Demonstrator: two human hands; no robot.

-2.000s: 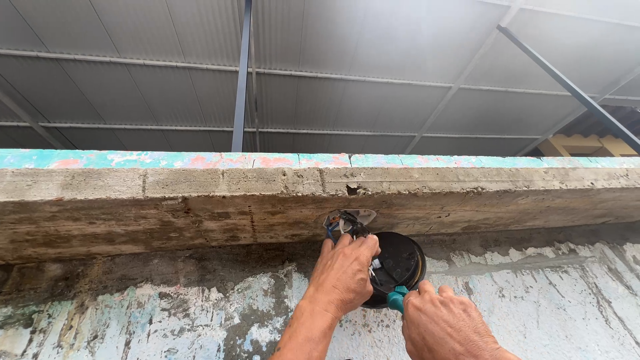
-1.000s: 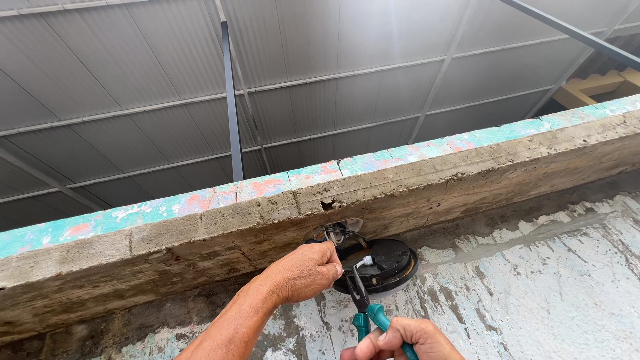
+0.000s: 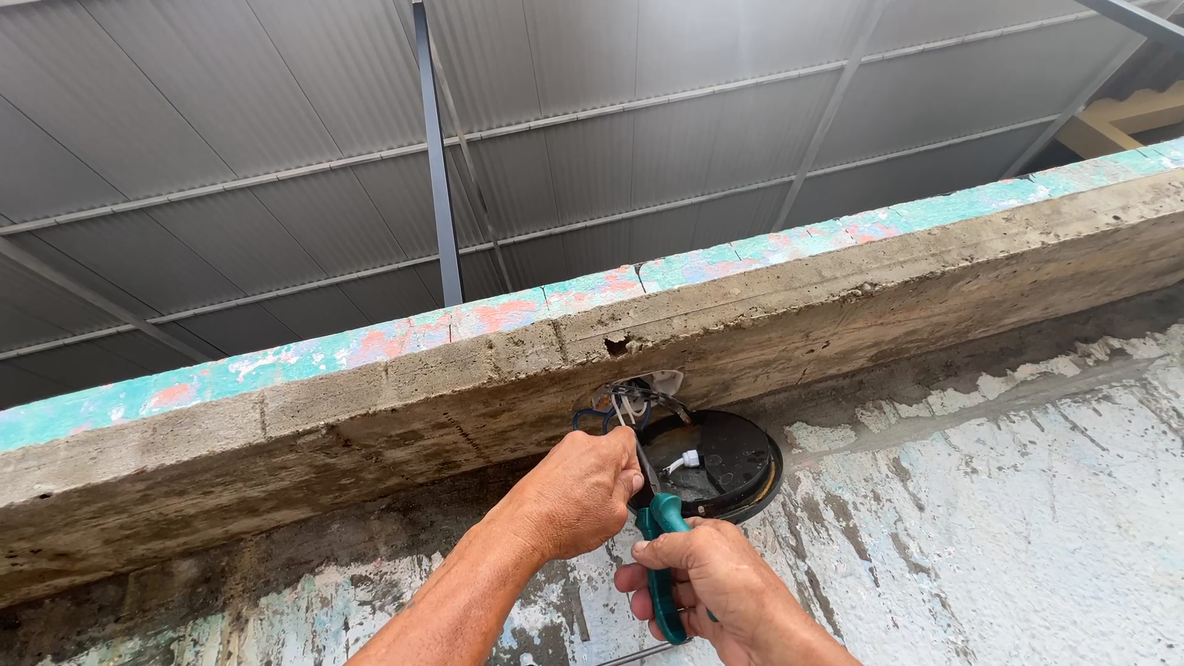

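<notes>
My left hand (image 3: pixel 587 486) pinches a thin wire that comes from a hole (image 3: pixel 647 384) in the underside of the concrete beam. My right hand (image 3: pixel 708 587) is closed around the teal handles of pliers (image 3: pixel 661 555); their jaws point up beside my left fingertips, partly hidden by them. White and blue wires (image 3: pixel 634 405) hang out of the hole. Just right of the pliers, a round black fixture housing (image 3: pixel 731 462) hangs against the wall under the beam. A white connector (image 3: pixel 686 458) on a short wire lies across its inside.
The concrete beam (image 3: pixel 786 314) runs across the view, with chipped turquoise and pink paint along its edge. Below is a wall (image 3: pixel 999 518) with peeling paint. Above are grey roof panels (image 3: pixel 573 176) and a dark metal strut (image 3: pixel 437 157). A thin rod (image 3: pixel 638 654) shows at the bottom edge.
The pliers have moved up, from below the black housing to beside my left fingertips. Two seconds ago my left hand was up at the hole; now it is lower.
</notes>
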